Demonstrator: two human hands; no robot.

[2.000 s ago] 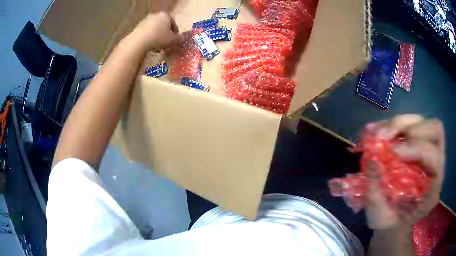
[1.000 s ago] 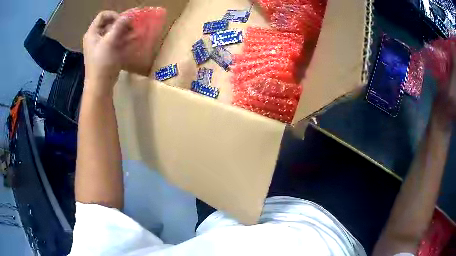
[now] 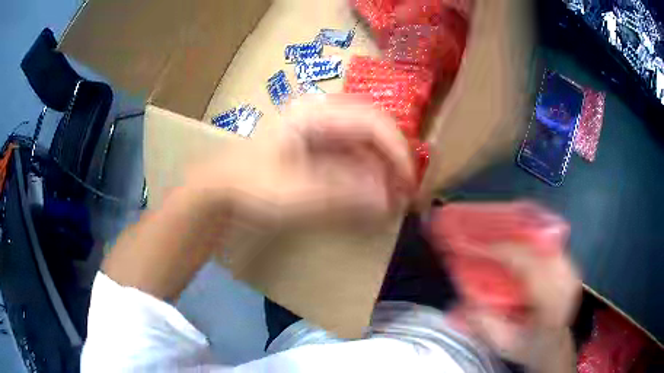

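The open carton (image 3: 306, 269) holds several small blue circuit boards (image 3: 317, 69) lying loose and a row of red bubble bags (image 3: 389, 84). My left hand (image 3: 342, 160) is blurred above the carton's near flap, with its fingers curled; whether it holds anything cannot be told. My right hand (image 3: 535, 284) is blurred at the right, near the table edge, and grips crumpled red bubble bags (image 3: 488, 237).
A lit phone (image 3: 555, 127) lies on the dark table (image 3: 626, 211) beside a flat red bubble bag (image 3: 590, 124). Shiny black trays with silvery parts (image 3: 626, 33) are at the upper right. Loose red plastic (image 3: 619, 342) shows below the table edge. A black chair (image 3: 87, 124) stands at the left.
My left hand has moved right from the carton's far left side, and no red bag is clearly visible in it now. My right hand has come back from the far right edge, holding red bags.
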